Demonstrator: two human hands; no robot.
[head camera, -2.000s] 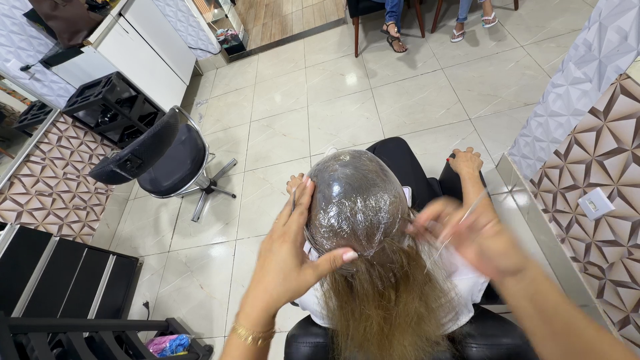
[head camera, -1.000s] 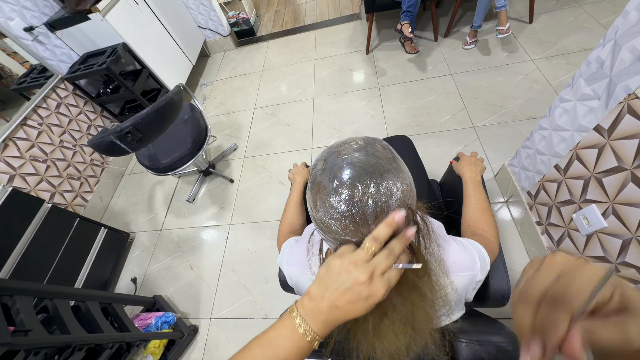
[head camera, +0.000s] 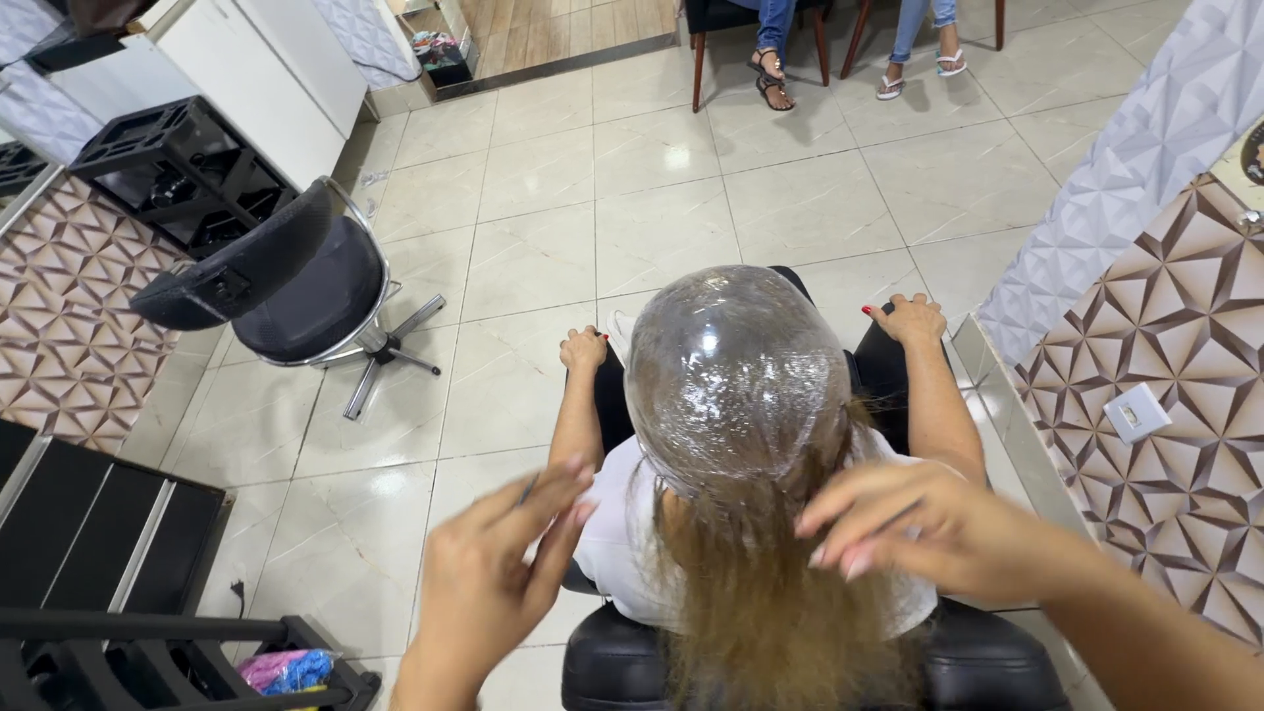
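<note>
A seated person's head is covered by a shiny clear plastic cap (head camera: 736, 375), with long light brown hair (head camera: 790, 612) hanging out below it over a white shirt (head camera: 622, 533). My left hand (head camera: 504, 563) is raised to the left of the hair, a small thin dark item between its fingers. On the other side, my right hand (head camera: 908, 533) is at the right edge of the hair, just under the cap, with a thin dark stick-like tool between its fingers. Its exact kind cannot be told, and whether the fingers touch the hair is unclear.
A black salon chair (head camera: 306, 286) stands on the tiled floor at left, beside a black plastic rack (head camera: 188, 178). A black trolley (head camera: 148, 632) with colourful packets (head camera: 286, 671) is at lower left. Two people's feet (head camera: 775, 89) show at the top. A textured wall (head camera: 1185, 395) borders the right.
My left hand has moved left, off the back of the person's head. My right hand has come from the lower right to the hair's right edge.
</note>
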